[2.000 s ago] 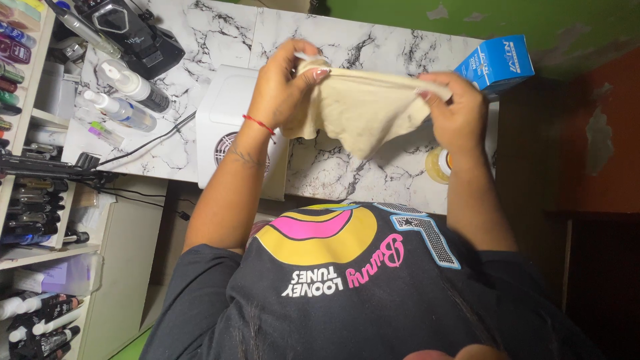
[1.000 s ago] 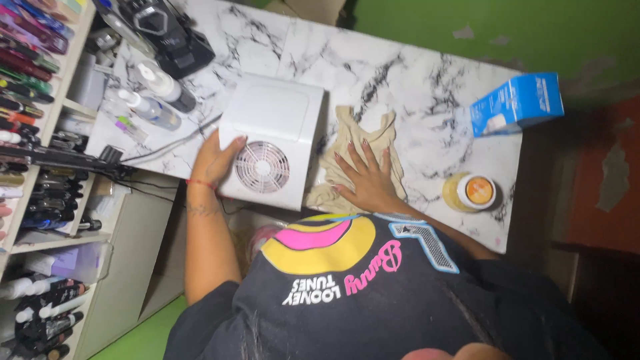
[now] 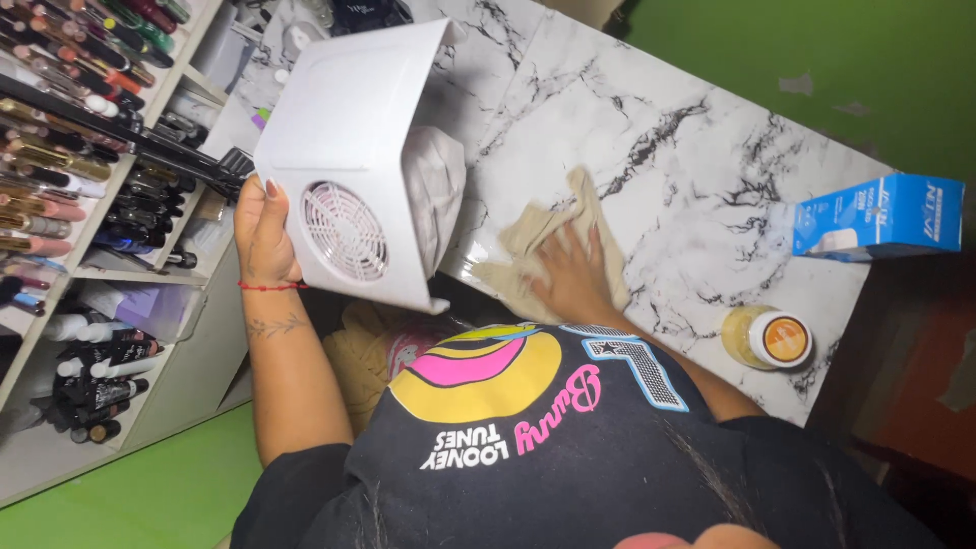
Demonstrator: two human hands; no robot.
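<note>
My left hand (image 3: 263,232) grips the near left edge of a white nail dust collector (image 3: 343,114) with a round fan grille. The device is tilted up off the table, and its pale fabric dust bag (image 3: 435,191) shows under the right side. My right hand (image 3: 576,271) lies flat, fingers spread, on a crumpled beige cloth (image 3: 526,229) that rests on the marble-patterned table (image 3: 686,198) near its front edge. A small wet-looking shine shows on the table just left of the cloth.
A blue box (image 3: 877,217) stands at the table's right edge, with a jar with an orange-labelled lid (image 3: 778,339) nearer me. On the left, a white shelf unit (image 3: 171,358) holds many nail polish bottles, and a black metal arm (image 3: 69,107) reaches across it.
Two seconds ago both hands held the cloth up in the air; a second ago it lay under my right hand. Since then my left hand has lifted and tilted the dust collector.
</note>
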